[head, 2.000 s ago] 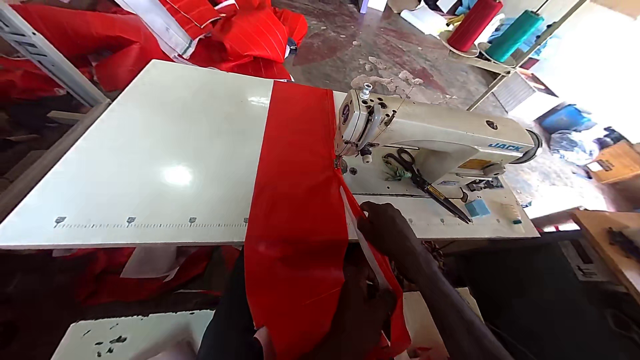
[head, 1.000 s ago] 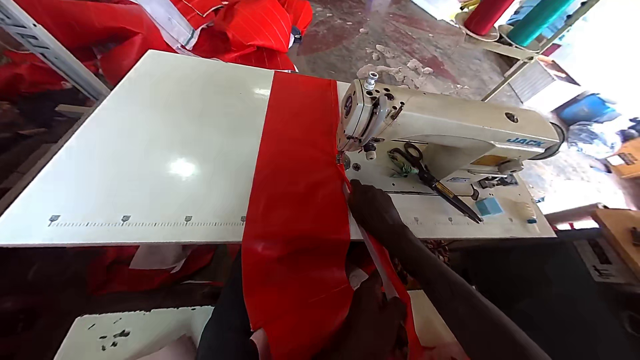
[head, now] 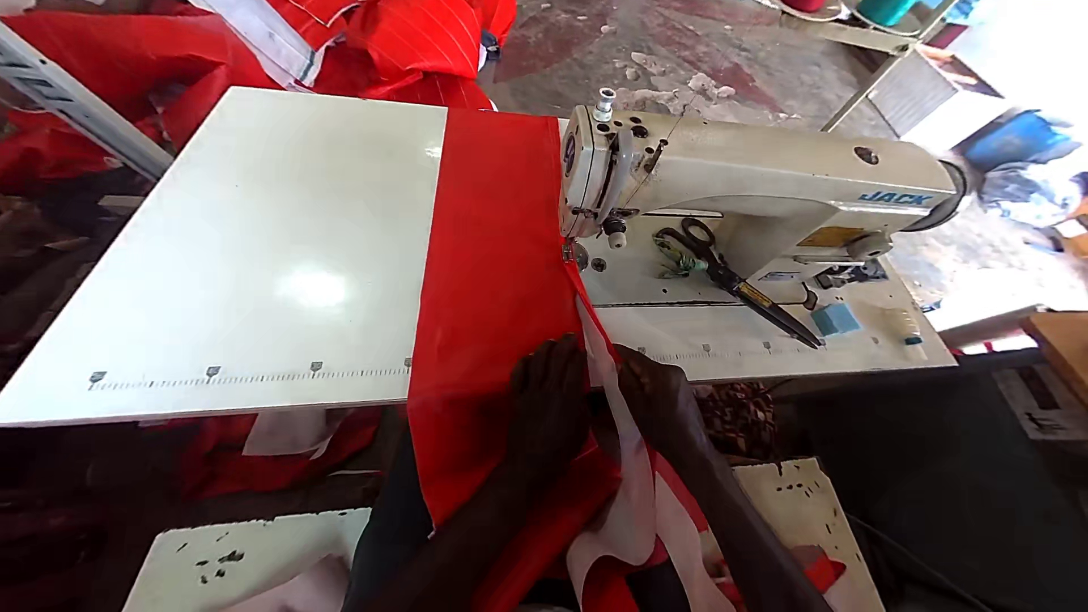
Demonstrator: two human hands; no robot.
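Note:
A long red fabric panel (head: pixel 501 255) lies across the sewing table, its right edge under the presser foot (head: pixel 569 252) of a white Jack sewing machine (head: pixel 765 166). My left hand (head: pixel 551 399) rests on the panel near the table's front edge, fingers bent at its right side. Just to the right, my right hand (head: pixel 654 391) grips the folded red edge with a white strip (head: pixel 625 425) along it. The strip hangs in loops below my hands. Black-handled scissors (head: pixel 739 285) lie on the machine bed, beside a small green-and-white scrap (head: pixel 677 257).
A blue block (head: pixel 836 319) and a small bobbin-like item (head: pixel 912 333) sit at the table's right end. Red fabric (head: pixel 408 42) is heaped behind the table (head: pixel 255 212). A metal frame (head: pixel 85 102) stands at the left, and thread cones (head: pixel 886 10) at the upper right.
My left hand has come up from lower on the panel to near the table's front edge. My right hand has drawn back from close to the presser foot. More of the white strip shows.

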